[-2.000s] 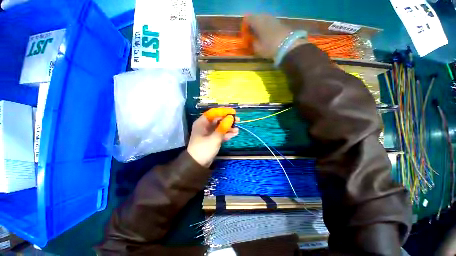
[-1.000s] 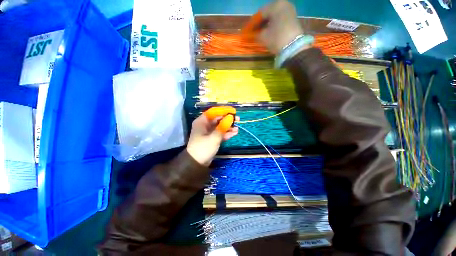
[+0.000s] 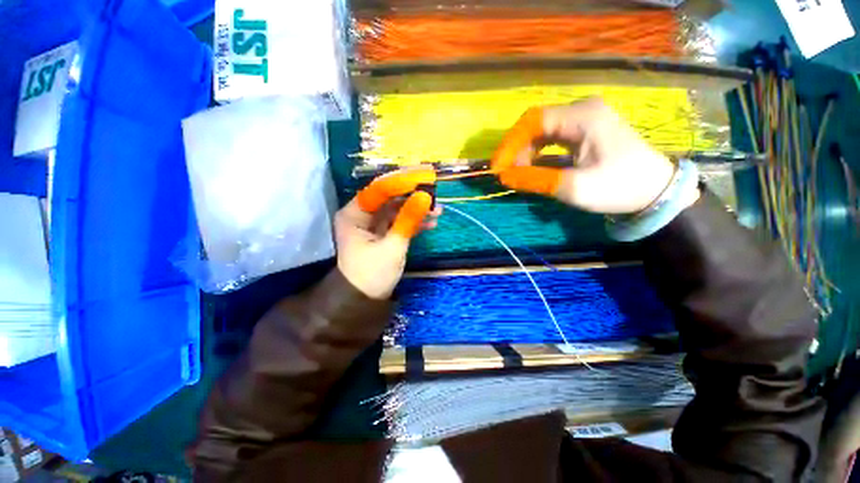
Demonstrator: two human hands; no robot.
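My left hand (image 3: 382, 222), with orange finger cots, pinches a tiny black connector housing (image 3: 427, 193) between thumb and forefinger. A white lead wire (image 3: 514, 253) curves from it down to the right, and a yellow lead wire (image 3: 476, 198) runs right from it. A blue wire end shows behind the white one. My right hand (image 3: 585, 160) pinches an orange lead wire (image 3: 464, 174) between thumb and forefinger. The wire's left end is at the housing; whether it is inside is hidden by my fingertips.
Trays of orange (image 3: 519, 36), yellow (image 3: 424, 118), green (image 3: 471, 226), blue (image 3: 528, 307) and white wires (image 3: 509, 401) lie ahead. A plastic bag (image 3: 259, 193), JST box (image 3: 278, 52) and blue bin (image 3: 132, 236) are left. Finished harnesses (image 3: 787, 170) lie right. An arm shows at the lower right edge.
My right hand has come from the orange tray back towards my left hand, now with an orange wire. My left hand still holds the housing. The view has shifted slightly.
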